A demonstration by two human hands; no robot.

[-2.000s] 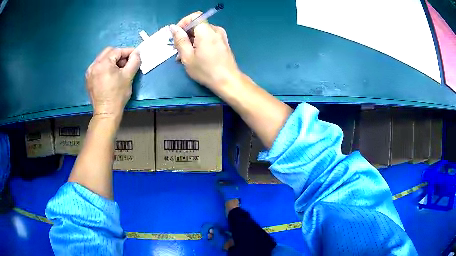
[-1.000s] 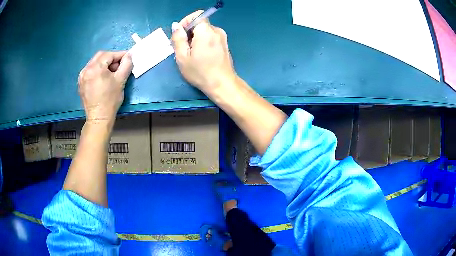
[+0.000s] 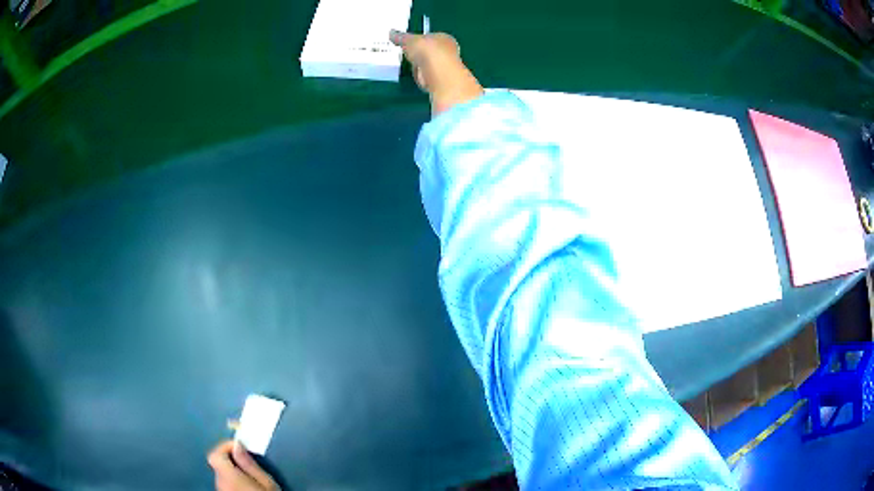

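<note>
A small white slip (image 3: 260, 424) is held at its lower end by my left hand (image 3: 240, 468) near the bench's front edge. Only the fingers of that hand show; the rest is cut off by the lower rim. A white product box (image 3: 353, 36) with faint small print lies at the back of the bench. My right hand (image 3: 437, 65) reaches across the bench, its fingertips at the right edge of this box. A thin light stick, perhaps the pen (image 3: 425, 24), shows just above that hand. Whether the hand grips the box or the pen is unclear.
A large white sheet (image 3: 671, 211) lies right of my right sleeve. A pink, red-edged sheet (image 3: 810, 201) lies beyond it. A yellowish ring (image 3: 865, 215) is at the right rim. Below the bench are brown cartons (image 3: 767, 376) and a blue plastic stool (image 3: 841, 393).
The view has tilted up over the bench. My right hand has moved from beside the slip to the white box at the back. My left hand still holds the slip.
</note>
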